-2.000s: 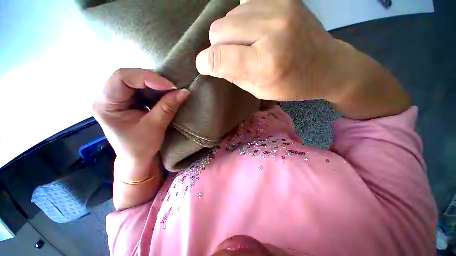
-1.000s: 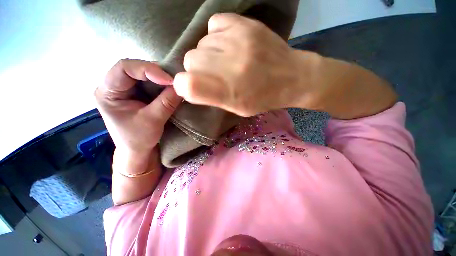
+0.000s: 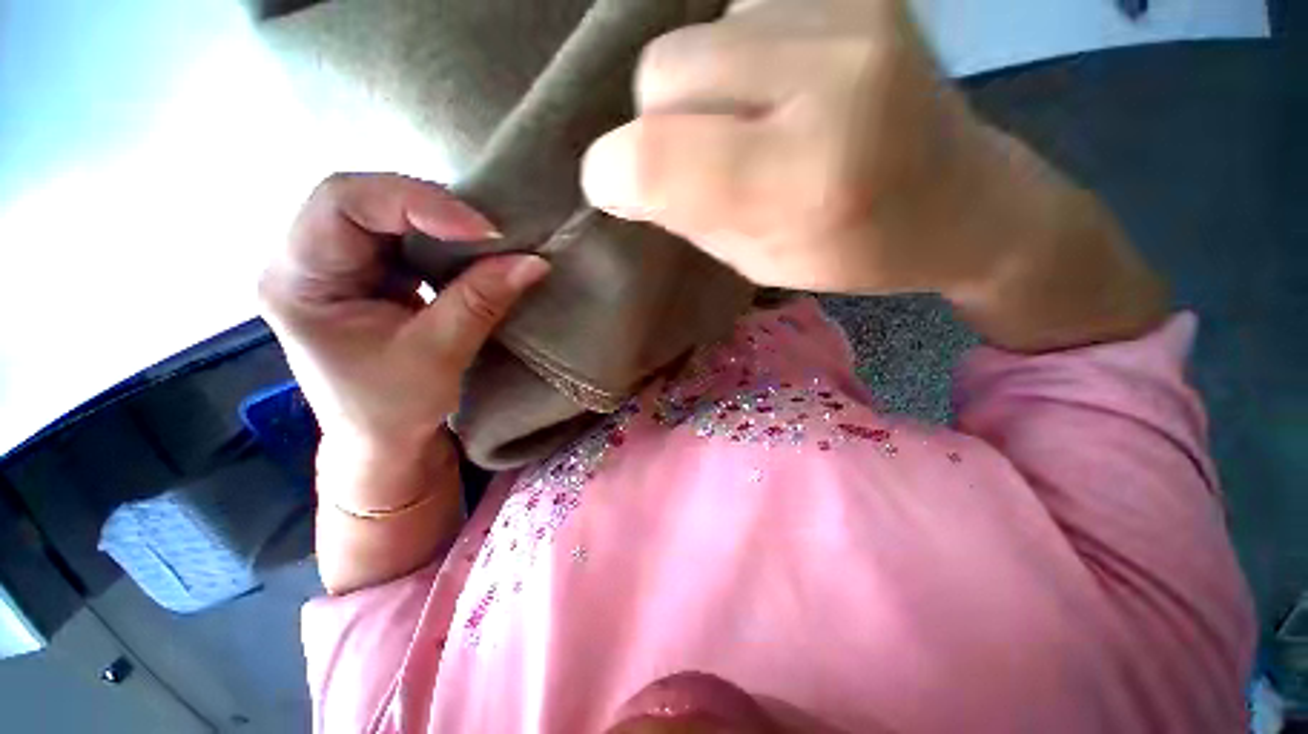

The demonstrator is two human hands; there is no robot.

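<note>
The thick brown cloth [image 3: 416, 86] hangs over the white table edge towards my chest. My left hand [image 3: 387, 308] pinches the cloth's folded edge between thumb and fingers. My right hand [image 3: 818, 172] is raised to the right of it, fingers curled together and blurred. A short pale thread [image 3: 571, 227] runs taut from the fold beside my left thumb to my right fingertips. No needle can be made out. Pale stitch lines [image 3: 562, 376] show near the cloth's lower corner.
The white table [image 3: 129, 215] lies at the left and upper right, with a small dark item [image 3: 1133, 6] at its far right. Below left are a blue item [image 3: 280, 416] and a pale blue cloth [image 3: 179, 552]. The floor [image 3: 1219, 187] is dark grey.
My right hand was against my left fingertips a second ago and has moved up and right, away from the fold. The thread now shows between the hands. My left hand keeps its pinch.
</note>
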